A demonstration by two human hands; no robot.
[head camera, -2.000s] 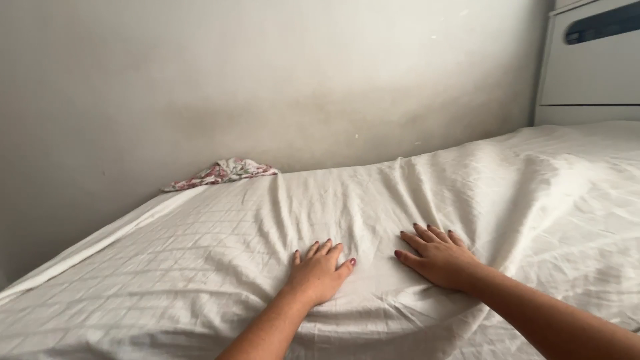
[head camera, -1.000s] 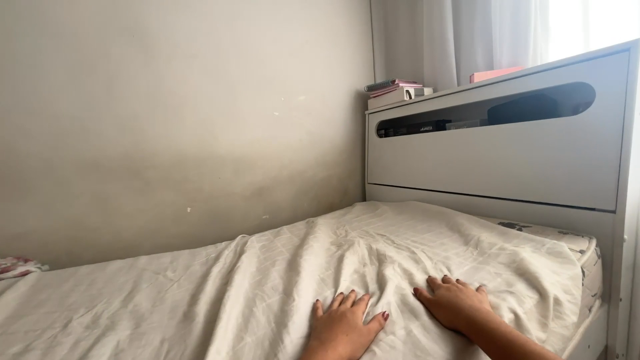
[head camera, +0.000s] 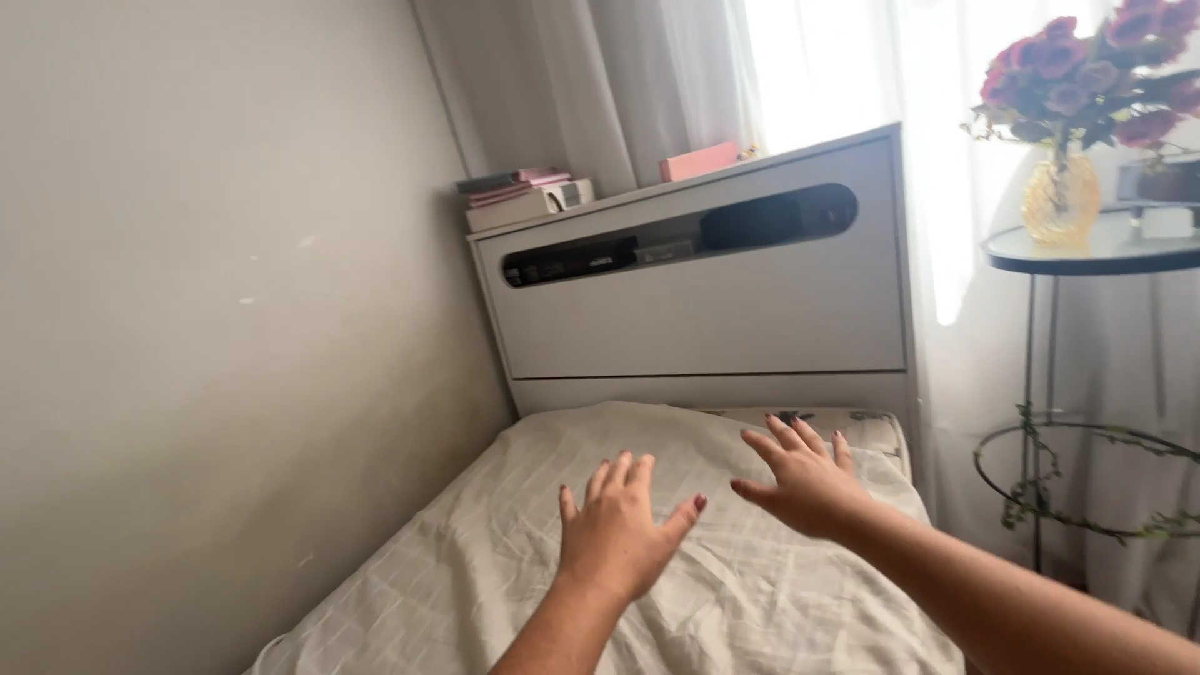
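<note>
A wrinkled white bed sheet (head camera: 525, 534) lies over the mattress, with creases running along it. My left hand (head camera: 621, 525) is over the middle of the sheet, palm down, its fingers spread and holding nothing. To its right, my right hand (head camera: 797, 476) is also spread and empty, nearer the head of the bed. Whether either hand touches the cloth cannot be told. Beyond my right hand, a corner of the patterned mattress (head camera: 872, 431) shows outside the sheet's edge.
A white headboard (head camera: 694, 319) with an oval opening stands at the bed's far end, books (head camera: 525, 199) and a pink box (head camera: 698, 161) on top. The wall (head camera: 234, 328) borders the left side. At right, a round side table (head camera: 1106, 248) holds a glass vase (head camera: 1061, 199) of flowers.
The view has swung right to the headboard and side table. Both hands, earlier resting on the sheet, have moved toward the head of the bed, with fingers more widely spread.
</note>
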